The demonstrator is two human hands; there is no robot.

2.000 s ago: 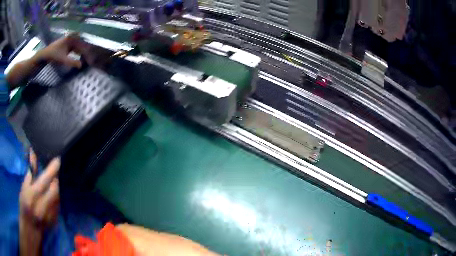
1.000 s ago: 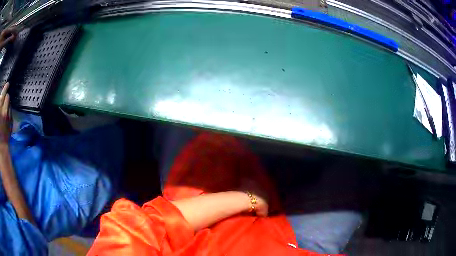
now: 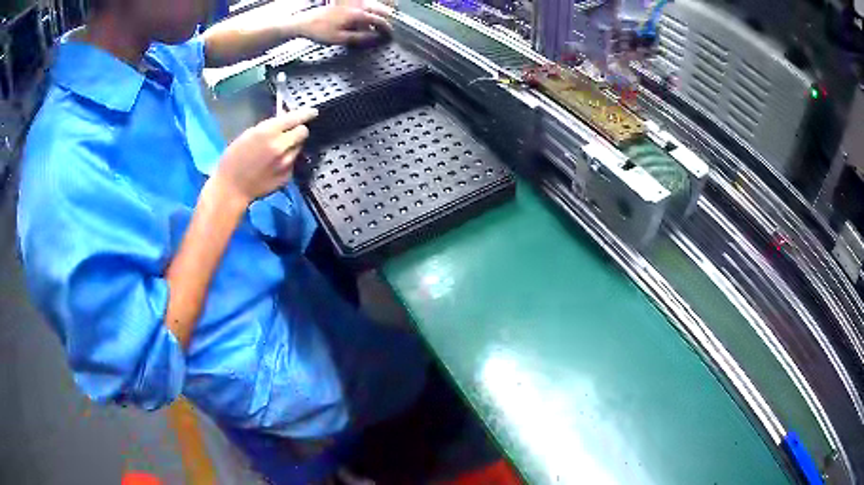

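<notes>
Neither of my hands is in view; only bits of orange clothing show at the bottom edge. Nearest in front is the glossy green bench top (image 3: 568, 322). A black perforated tray (image 3: 403, 175) with rows of holes lies on its far left part. A second black perforated tray (image 3: 355, 71) stands behind it. A co-worker in a blue shirt (image 3: 123, 208) holds a small thin tool (image 3: 281, 93) upright in one hand (image 3: 261, 156). The co-worker's other hand (image 3: 343, 24) is over the back tray.
A brass-coloured fixture (image 3: 592, 102) sits on the belt behind the trays. White-silver conveyor end blocks (image 3: 621, 194) stand beyond the bench. Silver conveyor rails (image 3: 701, 332) curve along the right, with a blue bar (image 3: 801, 459) at lower right. A pale louvred machine (image 3: 729, 76) stands behind.
My view has swung left and up to the co-worker and trays. The bare forearm with a bracelet, seen earlier over orange clothing, is out of view. The co-worker's hands are now fully visible.
</notes>
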